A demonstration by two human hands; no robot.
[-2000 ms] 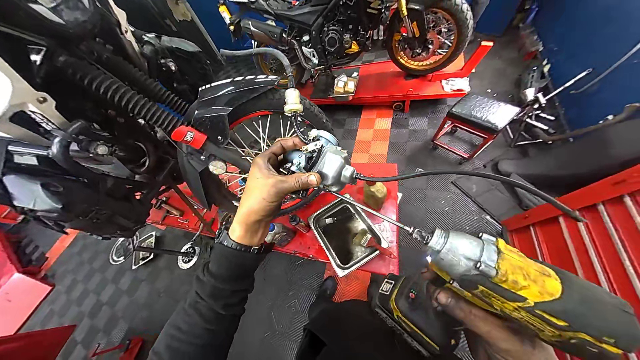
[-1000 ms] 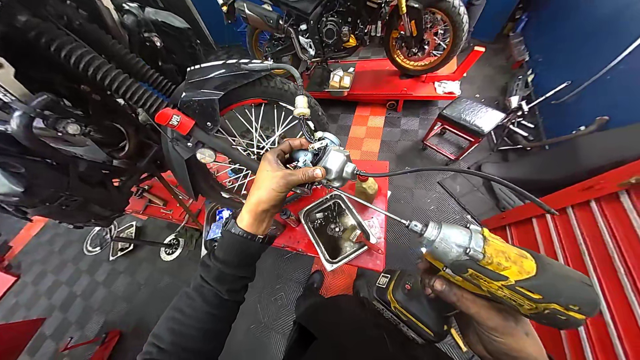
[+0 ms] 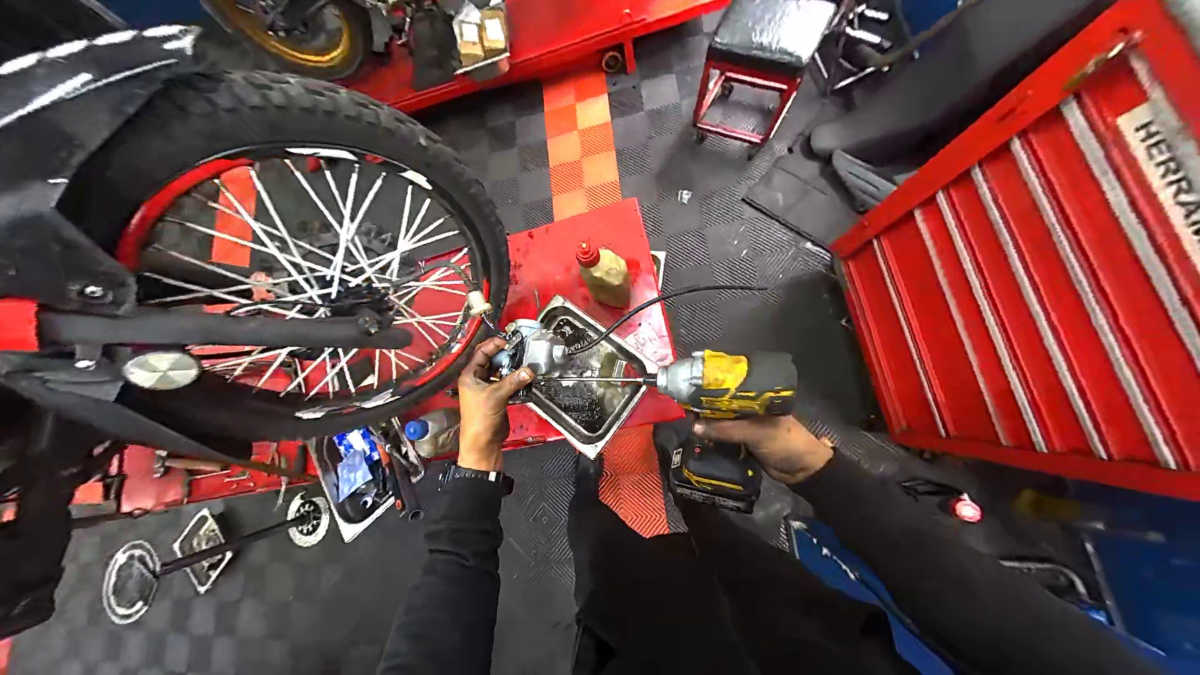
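Note:
My left hand grips a metal carburetor from its left side, with the thumb at its lower edge. A thin black hose curves off it to the right. In my right hand is a yellow and black cordless impact driver, held by its grip. The driver's long bit points left and reaches the carburetor's lower side; its exact contact with a screw is too small to tell. Below both lies a metal tray with dark wet contents on a red platform.
A spoked motorcycle wheel stands close at left. A bottle with a red cap is behind the tray, and a clear bottle with a blue cap sits left of my wrist. At right are a red tool cabinet and a stool.
The view has swung down and to the right. Both hands still hold the carburetor and the driver, and the driver now lies more nearly level across the view.

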